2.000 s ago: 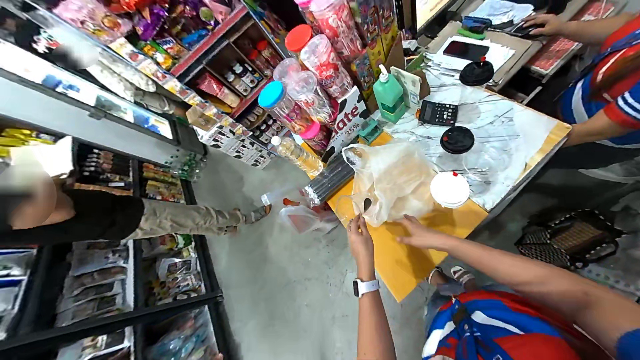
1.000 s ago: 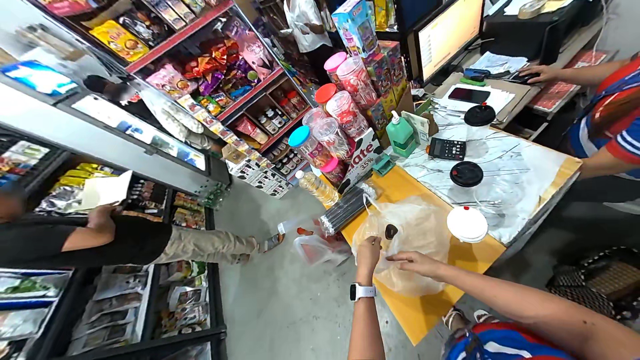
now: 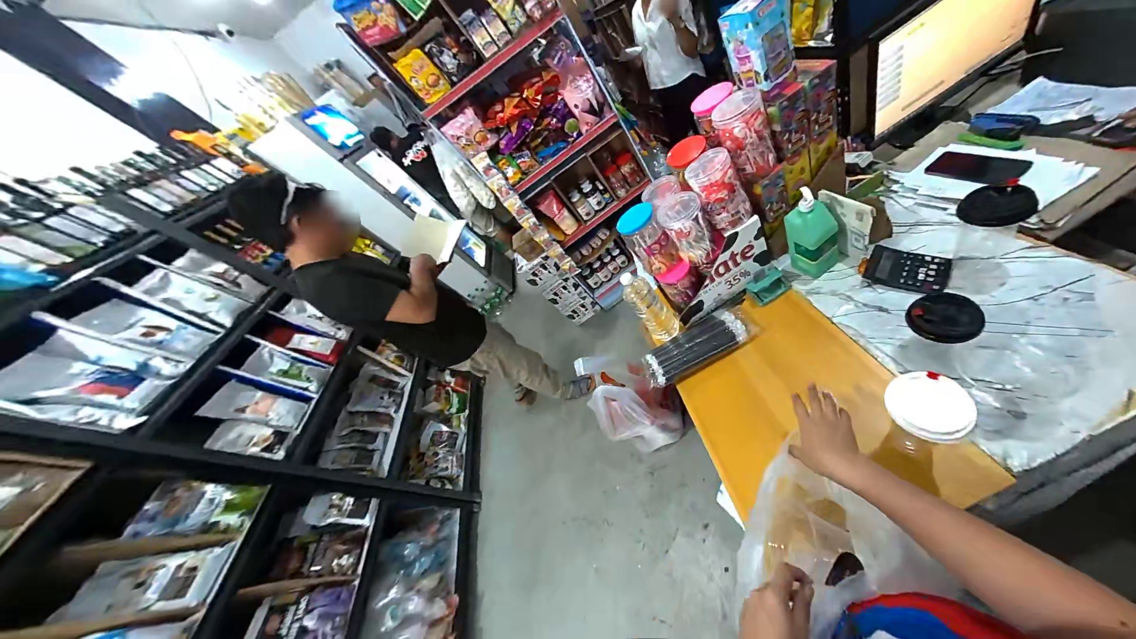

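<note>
A translucent white plastic bag [image 3: 799, 524] hangs over the near edge of the yellow counter board [image 3: 754, 382], with a small dark object [image 3: 843, 568] showing at its lower part. My left hand [image 3: 778, 603] grips the side of the bag low in the view. At the upper edge of the bag, my right hand [image 3: 825, 432] has its fingers spread over the board; whether it pinches the plastic is unclear. A cup with a white lid [image 3: 930, 406] stands right of my right hand. Cups with black lids [image 3: 945, 318] are farther back.
Black straws in clear wrap [image 3: 697, 346], a bottle of yellow liquid [image 3: 650, 306] and candy jars [image 3: 683, 222] line the board's far left. A green pump bottle [image 3: 811, 235] and a calculator [image 3: 905, 269] stand behind. Another bag [image 3: 635, 408] lies on the floor near a person in black [image 3: 390, 311].
The bag has moved from the middle of the board to its near edge. My left hand has come down toward my body with it, and my right hand's fingers have spread. The view has swung left.
</note>
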